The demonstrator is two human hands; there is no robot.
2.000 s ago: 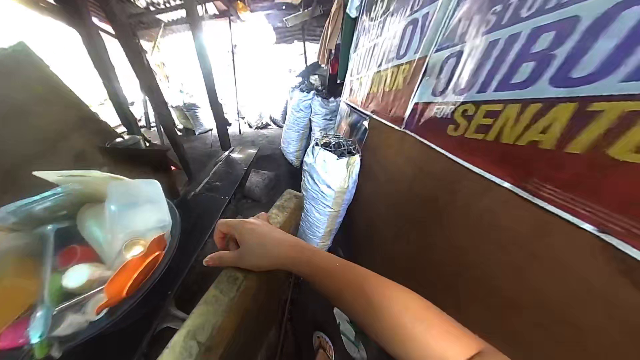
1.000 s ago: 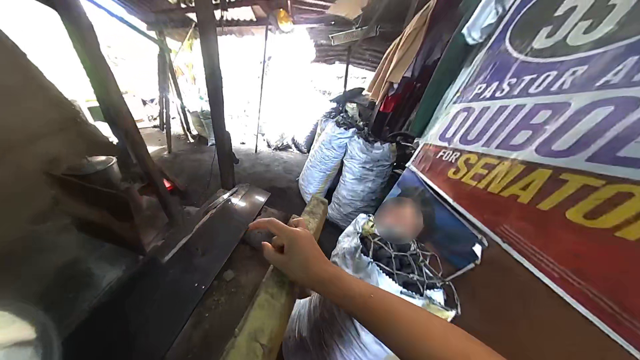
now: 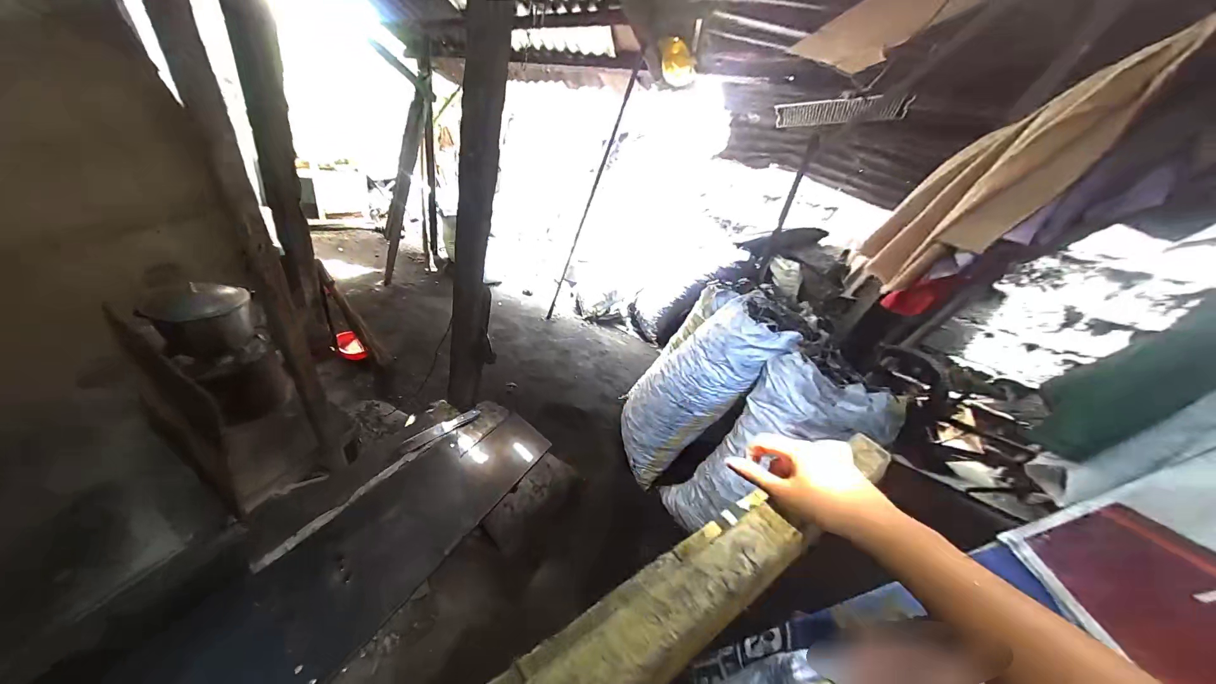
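Note:
My right hand (image 3: 807,480) rests on a thick, worn wooden beam (image 3: 665,589) near its far end, its thumb and forefinger curled close together above the wood. The beam slants from the bottom middle up to the right. Just beyond the hand, two filled woven sacks (image 3: 689,389) lean side by side, dark material showing at their tops. My left hand is not in the view.
A dark board bench (image 3: 408,560) runs along the lower left. A lidded metal pot (image 3: 204,318) sits on a stove behind it. Wooden posts (image 3: 480,199) stand on the dirt floor. Cloths (image 3: 1026,161) hang at upper right; a printed banner (image 3: 1130,589) lies lower right.
The view has swung and moved forward; the basin of plastic kitchenware at left and the near sack's netted top have left it. The hand stays at the beam.

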